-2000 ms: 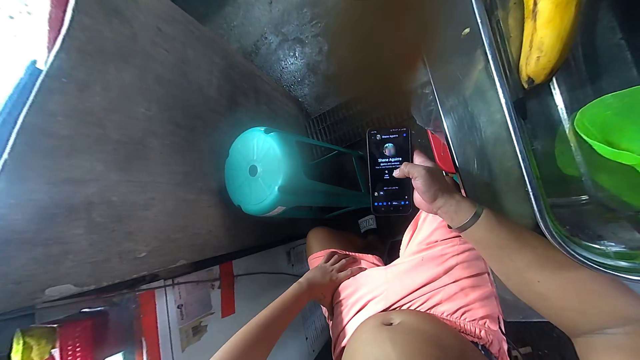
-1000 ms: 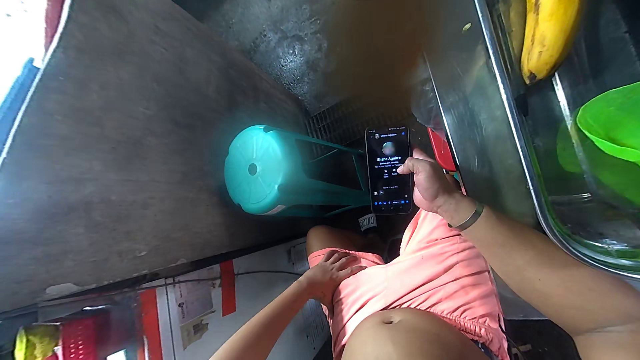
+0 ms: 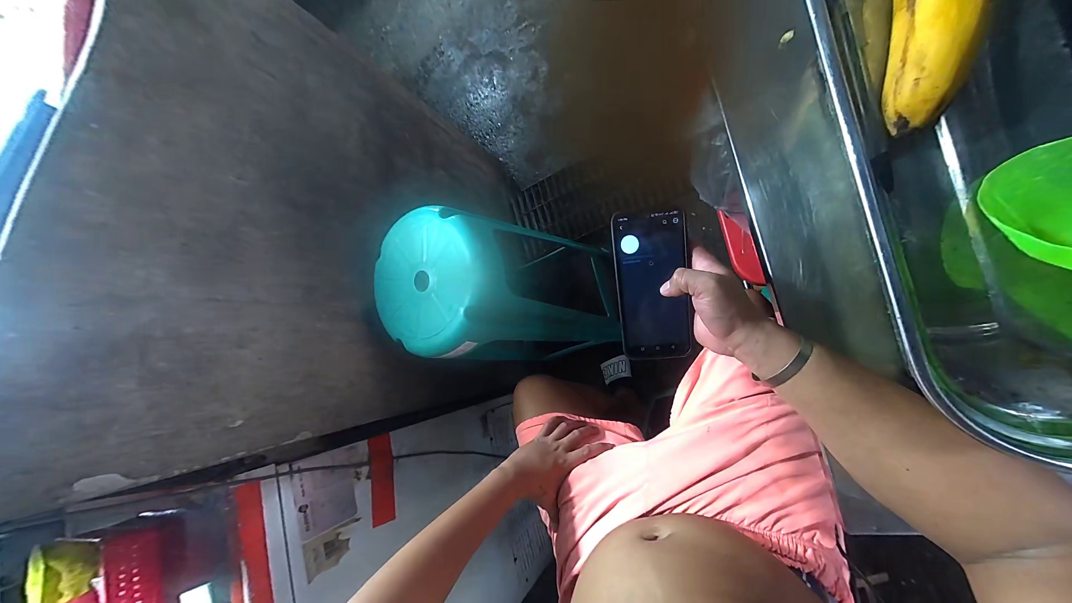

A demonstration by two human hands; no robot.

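Observation:
My right hand holds a dark smartphone upright along its right edge, the thumb over the lit screen. The screen is mostly dark, with a pale round shape near its top left. My left hand rests on the thigh of the pink shorts, fingers slightly apart, holding nothing. A teal plastic stool stands to the left of the phone. A metal band is around my right wrist.
A grey board-like surface spans the left. On the right, a metal-rimmed tray holds yellow bananas and a bright green plastic item. A red object is beside the metal counter. A red basket lies lower left.
The phone's screen has changed from a page with a round picture and text to a mostly dark page with a pale circle. Both hands stay in much the same places.

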